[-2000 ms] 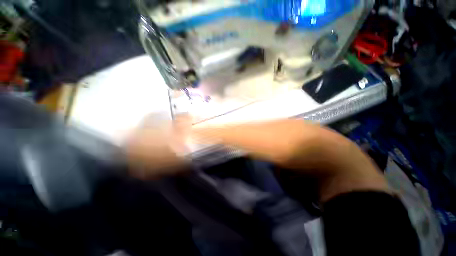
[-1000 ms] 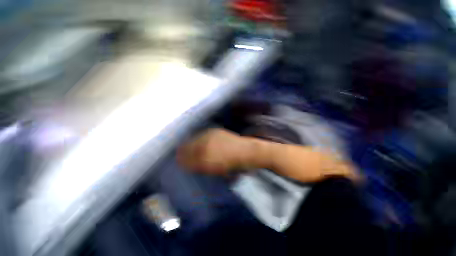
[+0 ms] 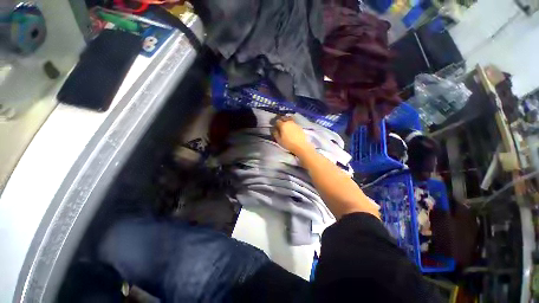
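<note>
A bundle of light grey cut pieces (image 3: 272, 171) lies in stacked folds beside my right leg, against a blue crate. My right hand (image 3: 286, 131) is at the top far edge of the bundle, with its fingers bent down at the cloth. The fingertips are small and partly hidden, so I cannot tell whether they grip a piece. My left hand is out of the picture.
The white sewing table (image 3: 106, 151) with a measuring tape edge is at left, with a black phone (image 3: 100, 70) on it. Blue crates (image 3: 369, 145) stand behind and right. Dark grey cloth (image 3: 266, 35) and maroon cloth (image 3: 357, 59) hang over them. Shelving (image 3: 502, 118) is far right.
The view has swung right, from the sewing machine to the bundle beside the seat. My right arm has moved away from the table to the grey pieces. My left hand is not visible.
</note>
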